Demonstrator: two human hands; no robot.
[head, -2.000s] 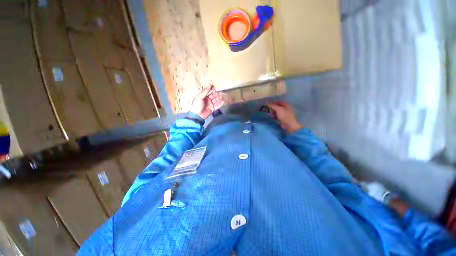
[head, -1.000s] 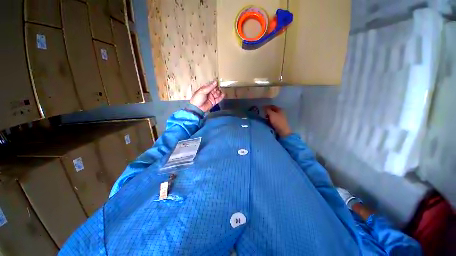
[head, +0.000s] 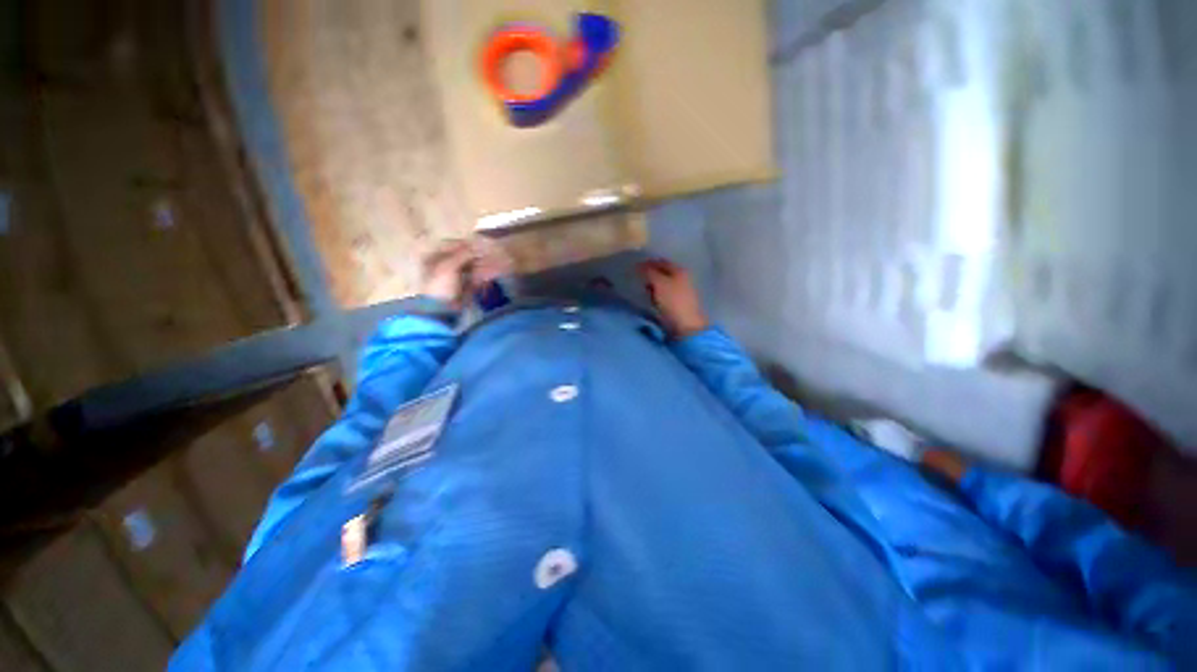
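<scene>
A tan carton (head: 696, 118) lies in front of me on a wooden pallet (head: 355, 158). The tape dispenser (head: 565, 95), dark blue with an orange-red ring, lies on top of the carton. Shiny tape glare shows along the carton's near edge. My left hand (head: 462, 273) is near the carton's near left corner, blurred, with fingers curled; whether it touches or holds anything is unclear. My right hand (head: 672, 295) hangs beside my smock below the carton's near edge, fingers partly curled, with nothing visible in it.
Stacked cartons (head: 131, 171) stand at the left, and more labelled cartons (head: 197, 512) at the lower left. White wrapped goods (head: 906, 197) stand at the right. Another person's blue sleeve (head: 1050, 512) and hand show at the lower right, near a dark red object (head: 1103, 440).
The view has turned and shifted, so the carton and dispenser appear further left. The dispenser still lies on the carton. My left hand appears slightly lower relative to the carton's corner.
</scene>
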